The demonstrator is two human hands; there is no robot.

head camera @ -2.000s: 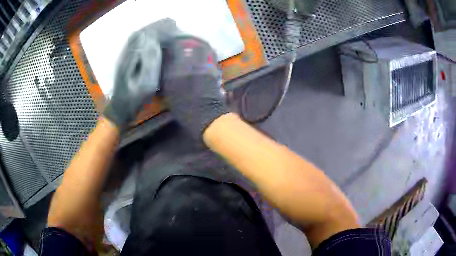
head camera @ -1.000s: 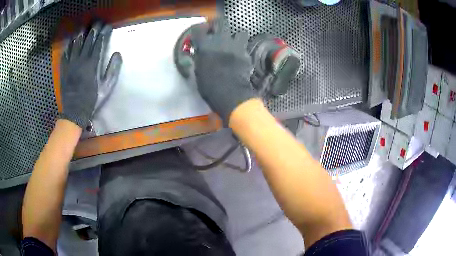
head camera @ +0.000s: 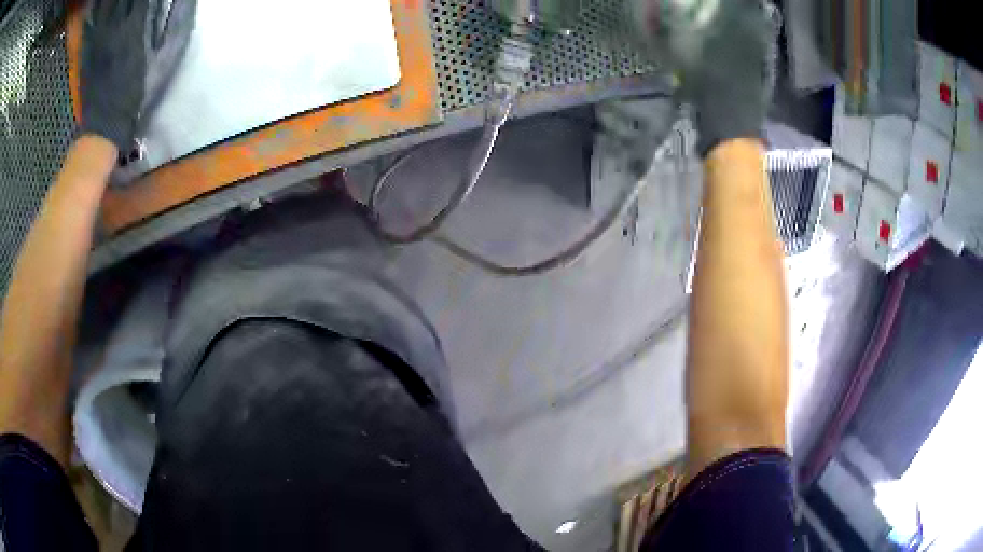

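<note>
The silver-white cover [head camera: 286,65] lies in the orange-brown fixture [head camera: 270,151] at the upper left, its top cut off by the picture's edge. My left hand [head camera: 116,59], in a grey glove, lies on the left end of the cover and fixture, fingertips out of frame. My right hand [head camera: 738,65], gloved and blurred, is over the bench's right part, away from the cover. It holds a blurred air sander [head camera: 679,24] with a hose trailing down from it. A second air sander [head camera: 550,9] is cut off at the top edge, its hose fitting showing.
The perforated bench [head camera: 464,65] runs along the top. Air hoses [head camera: 517,267] loop below its front edge. A vented grey box [head camera: 798,199] is below right. Dark panels with orange edges [head camera: 857,54] stand at the bench's right end, beside white boxes with red labels [head camera: 884,162].
My right hand has moved right, off the cover and past the second sander, trailing a hose. My left hand stays on the cover's left end. The view has shifted, so the fixture sits higher and further left.
</note>
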